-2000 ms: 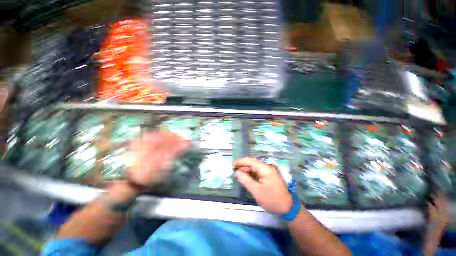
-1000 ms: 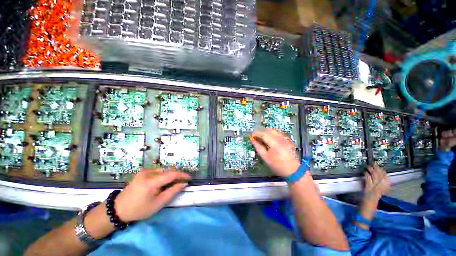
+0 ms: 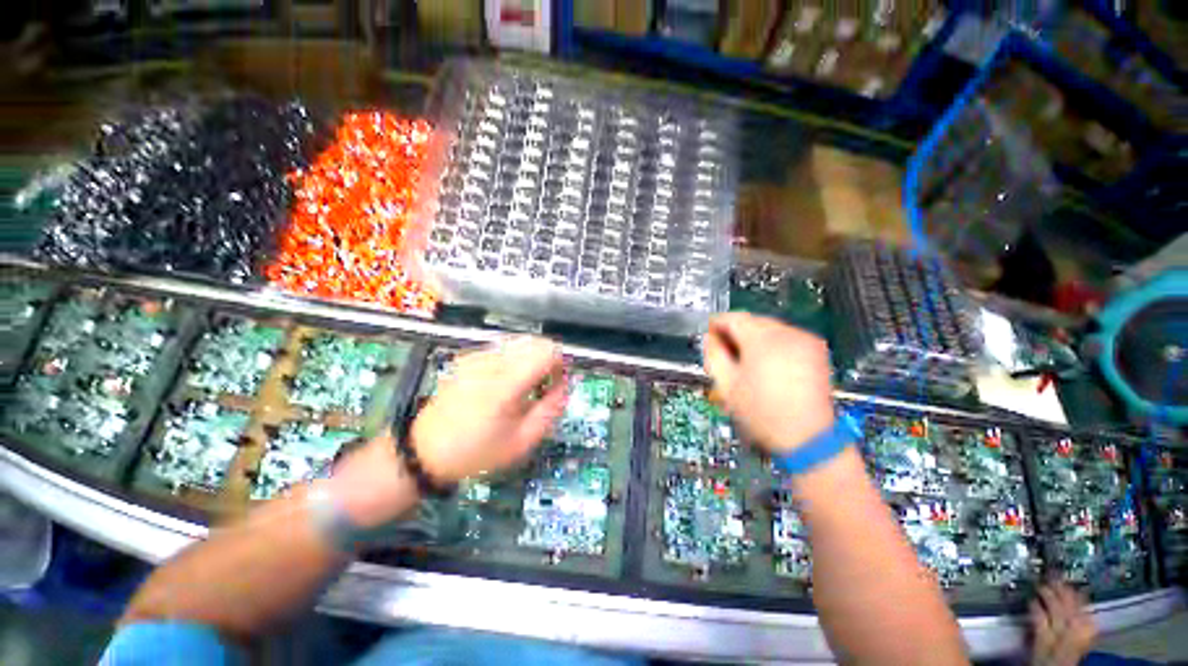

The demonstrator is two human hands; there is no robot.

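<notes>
My left hand [image 3: 489, 410] is over a carrier [image 3: 641, 488] of green circuit boards [image 3: 569, 505], its fingers partly curled and pointing right; whether it holds anything is unclear. My right hand [image 3: 771, 384], with a blue wrist band, is at the rear rail by the right front corner of the large clear tray stack [image 3: 580, 195]. Its thumb and fingers are bent close together; any part between them is too small to tell. Orange spots show on some boards of the carriers to the right.
An orange component heap [image 3: 358, 208] and a black component heap [image 3: 183, 189] lie left of the large trays. A smaller tray stack [image 3: 899, 312] and a turquoise fan [image 3: 1114, 345] are at right. Another person's hand [image 3: 1062, 622] is at the front rail, lower right.
The view has shifted, showing more of the bench. My left hand has moved from the front rail up over the boards. My right hand has moved from a board back to the rear rail.
</notes>
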